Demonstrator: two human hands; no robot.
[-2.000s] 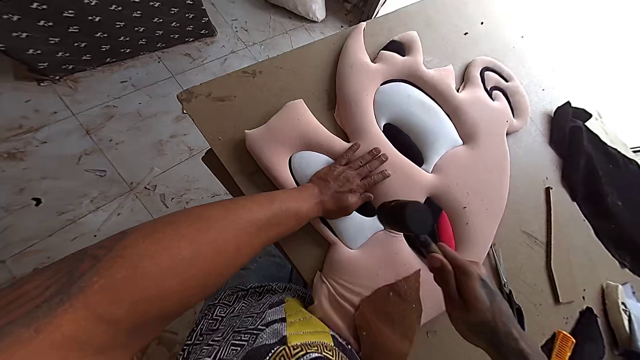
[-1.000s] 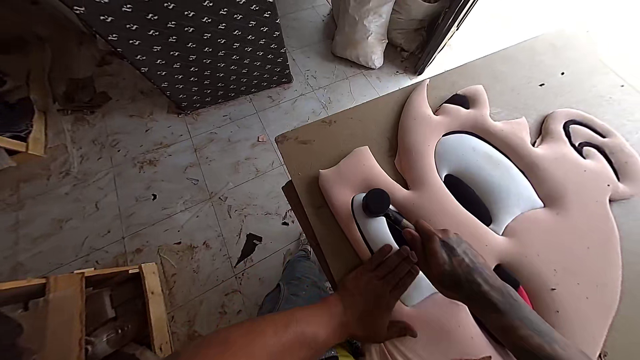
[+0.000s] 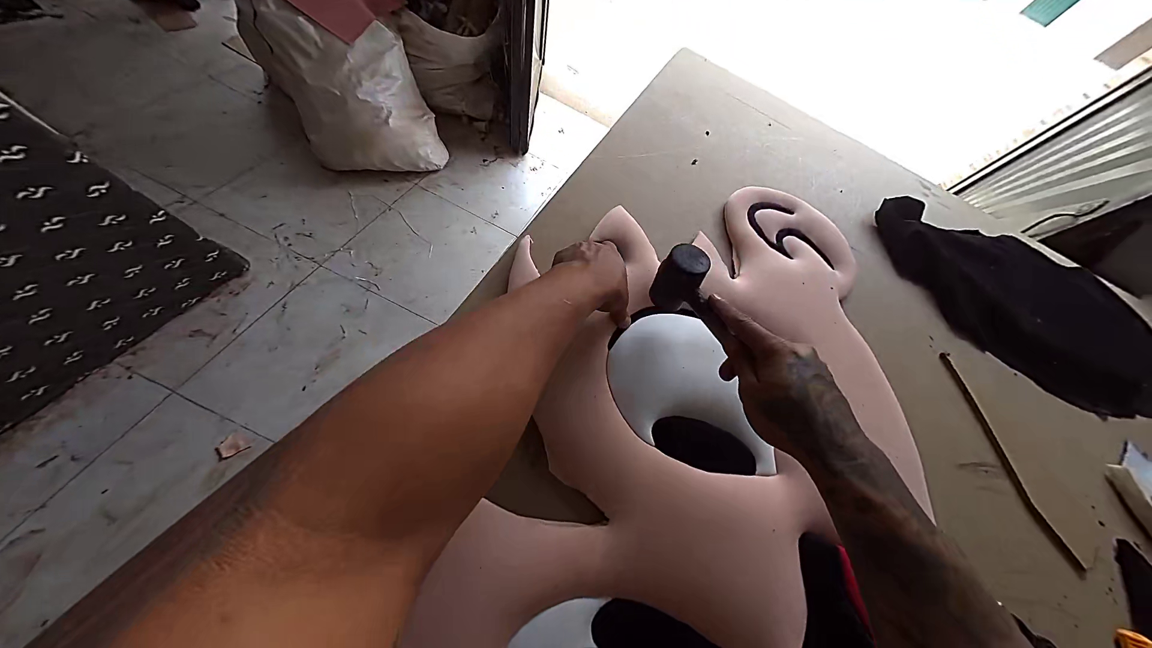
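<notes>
A padded, pink cartoon face panel [image 3: 684, 531] with raised shapes lies on the table. My left hand [image 3: 594, 274] rests on its upper edge, beside the top of the white eye piece [image 3: 675, 378]; its fingers are bent, and whether they pinch anything is hidden. My right hand [image 3: 765, 369] grips the handle of a black rubber mallet [image 3: 679, 276]. The mallet's head is over the panel just above the eye, right of my left hand; contact cannot be told. A black pupil [image 3: 706, 445] lies within the eye. The ear [image 3: 792, 238] with black curved lines is at the upper right.
The panel lies on a large grey-brown table [image 3: 648, 144]. On its right side are a black cloth [image 3: 1017, 297] and a thin dark strip [image 3: 1012, 459]. A stuffed white sack [image 3: 360, 99] stands on the tiled floor, with a black patterned block [image 3: 81, 261] at the left.
Both hands have moved from the smaller eye to the top of the larger eye, the mallet still in my right hand. The view has shifted strongly.
</notes>
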